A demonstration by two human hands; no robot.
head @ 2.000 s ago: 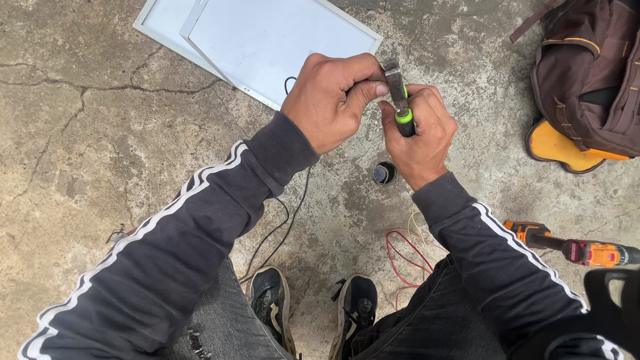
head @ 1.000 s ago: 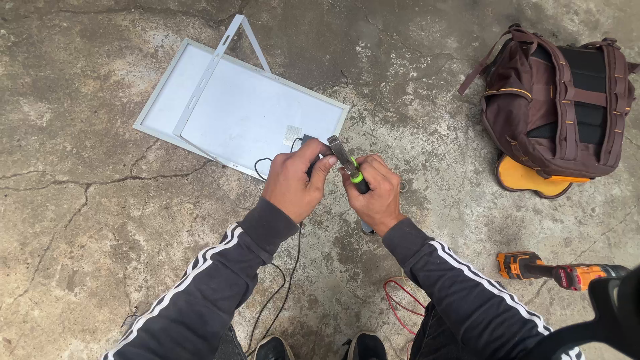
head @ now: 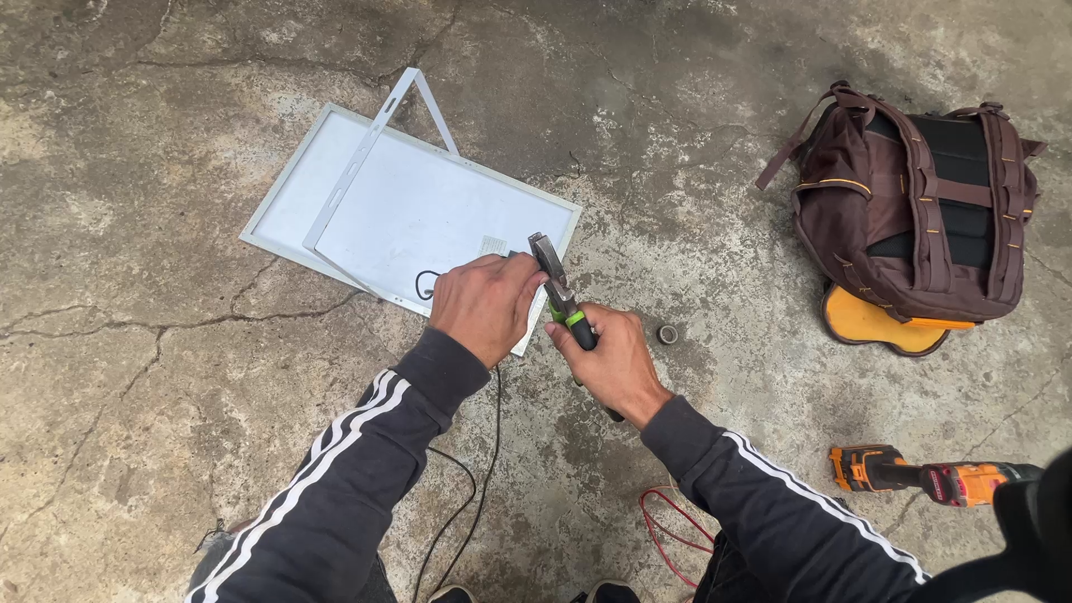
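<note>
My right hand is closed around the black and green handles of a pair of pliers, whose metal jaws point up and left. My left hand is at the side of the jaws, its thumb and fingers pinched together; what lies between them is hidden. Beyond my left hand lies a white framed panel, which looks like the back of a solar panel, with a slotted metal bracket on it. A black cable runs down below my left hand.
At the right lie a brown backpack, a yellow-orange pad partly under it and an orange cordless power tool. A small round ring-like object rests on the cracked concrete floor. Red wire loops near my right sleeve.
The view has shifted, so more of the panel and its bracket shows. Both hands stay together at the pliers. The small round object, hidden a second ago, shows again.
</note>
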